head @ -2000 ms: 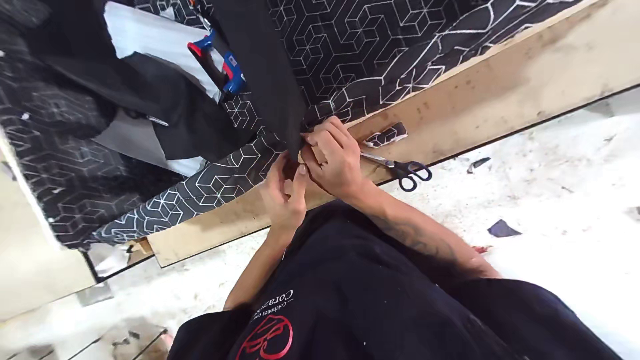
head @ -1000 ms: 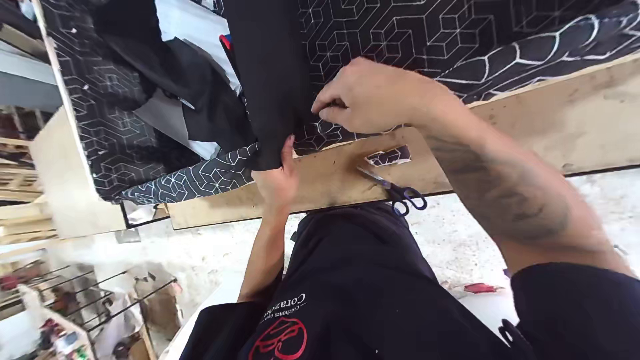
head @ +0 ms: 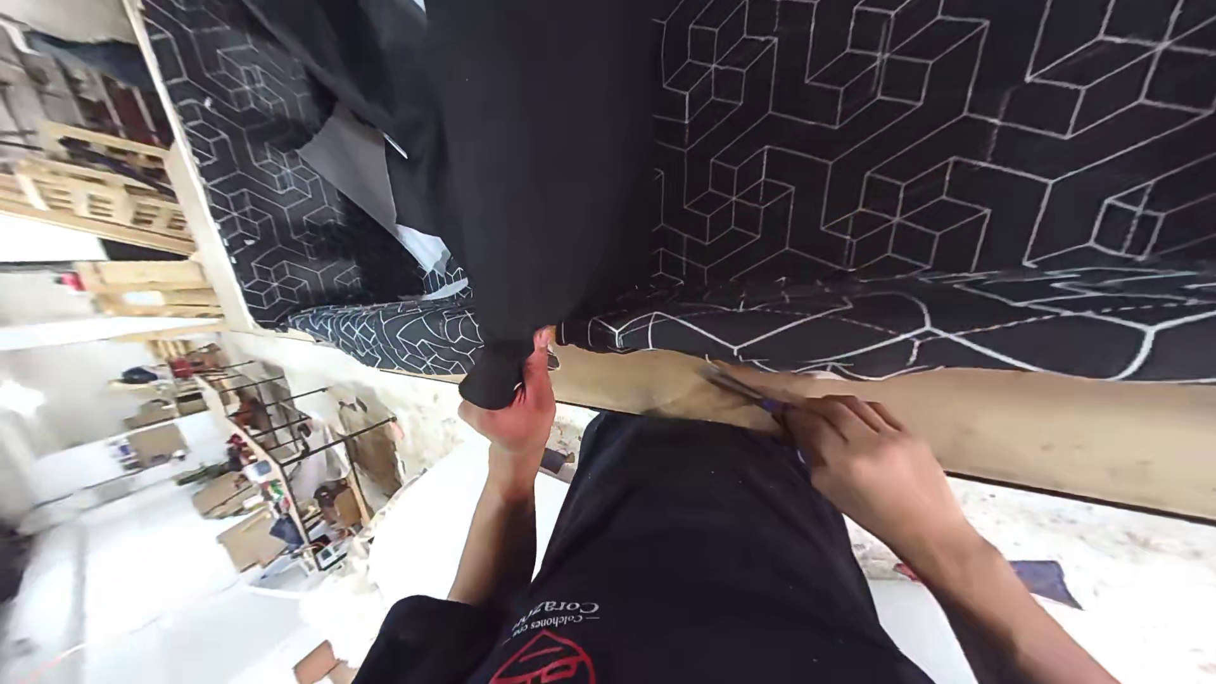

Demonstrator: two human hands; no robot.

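A strip of plain black fabric point(head: 560, 161) hangs down the middle of the head view, its lower end pinched in my left hand point(head: 521, 408) at the table edge. Beneath and beside it lies black fabric with a white geometric line pattern point(head: 883, 161), its near edge rolled or folded. My right hand point(head: 850, 456) is closed on the handles of scissors point(head: 736, 385), whose blades point left over the wooden board. The blades look blurred, so how far apart they stand cannot be told.
A bare wooden board point(head: 1007, 418) runs along the table's near edge. Gray and white scraps point(head: 356, 171) lie on the patterned fabric at left. Wooden pallets point(head: 114, 190) and a metal rack point(head: 304, 437) stand farther left. A dark scrap point(head: 1045, 579) is on the floor at right.
My right hand has come down from the patterned fabric and picked up the scissors, which lay on the board one second ago. My left hand still holds the black strip's end.
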